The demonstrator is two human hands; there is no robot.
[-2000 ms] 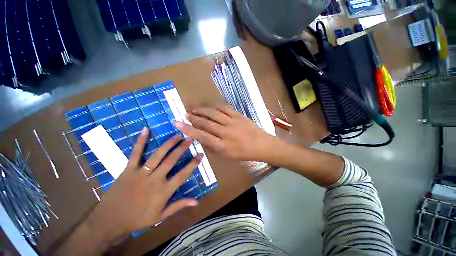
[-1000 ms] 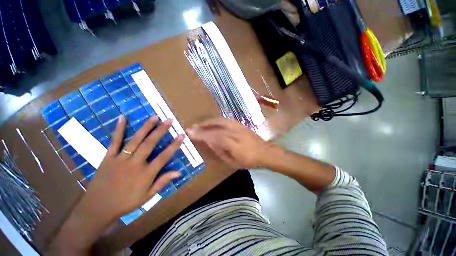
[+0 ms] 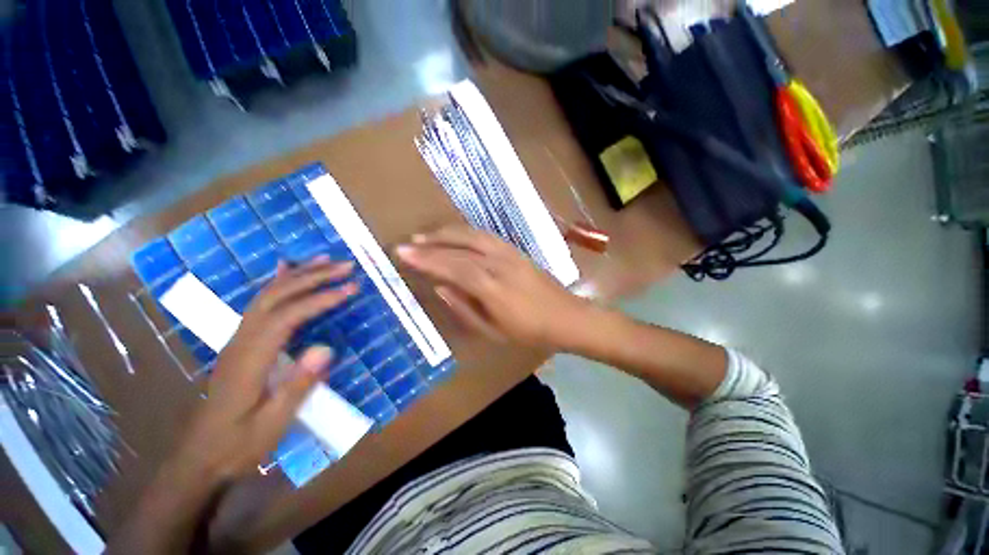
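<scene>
A bright blue solar cell panel (image 3: 241, 241) with pale grid lines lies on the brown table in front of me. A white strip (image 3: 374, 266) lies along its right edge, with a thin silver line beside it. A wider white strip (image 3: 201, 312) lies across the panel's left part; its middle is hidden by my hand and its other end shows lower down. My left hand (image 3: 277, 358) is over this wide strip, fingers slightly curled and apart; I cannot tell whether it touches. My right hand (image 3: 488, 284) is just right of the panel's right edge, fingers extended, holding nothing visible.
Silver ribbon piles lie at right (image 3: 477, 179) and far left (image 3: 65, 417), each beside a white strip. A copper-coloured piece (image 3: 587, 235), yellow sponge (image 3: 628, 169), black box with cable (image 3: 710, 130) and red-yellow handles (image 3: 806, 136) are at right. Dark cell stacks (image 3: 76, 98) are at back left.
My left hand has drawn back from the right part of the panel and curled its fingers. My right hand has moved off the right edge strip. The camera view has shifted.
</scene>
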